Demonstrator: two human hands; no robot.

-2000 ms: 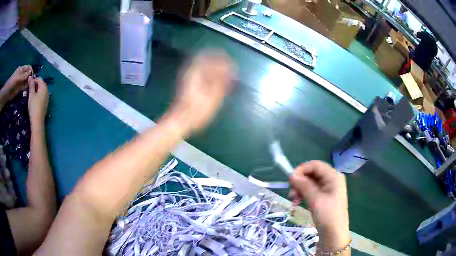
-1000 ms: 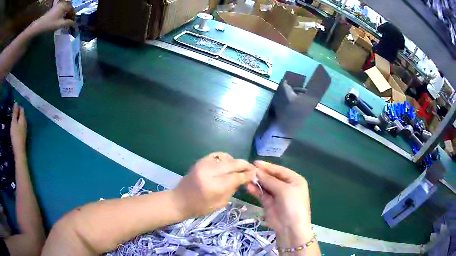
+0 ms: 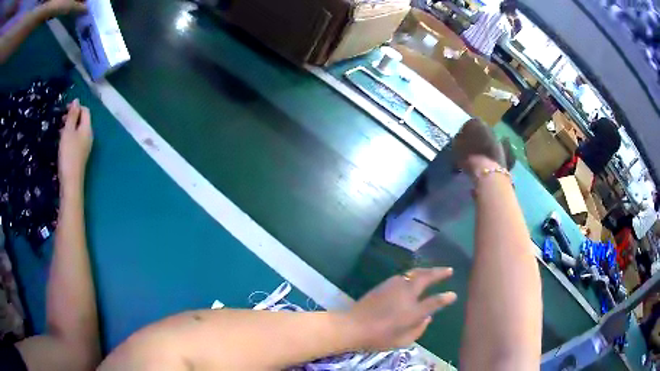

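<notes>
An upright retail box (image 3: 412, 228) stands on the dark green belt, its grey flaps raised. My right hand (image 3: 477, 145), with a bracelet at the wrist, is over the box's open top. It is blurred and its fingers are hidden among the flaps, so I cannot tell what it holds. My left hand (image 3: 405, 308) is open and empty, fingers apart, just in front of the box. Pale wrist straps (image 3: 376, 360) lie in a heap below my left forearm, which covers much of it.
At left, a neighbour's hand (image 3: 75, 141) rests beside black accessories (image 3: 29, 159); another hand touches a second box (image 3: 101, 40). A pale rail (image 3: 195, 188) edges the belt. Cartons (image 3: 362, 29), a metal frame (image 3: 405, 109) and blue-black devices (image 3: 597, 264) lie beyond.
My hands, together over the straps before, are apart. My right hand has moved forward to the box top; my left has moved right and opened. The neighbour's box is nearer the rail.
</notes>
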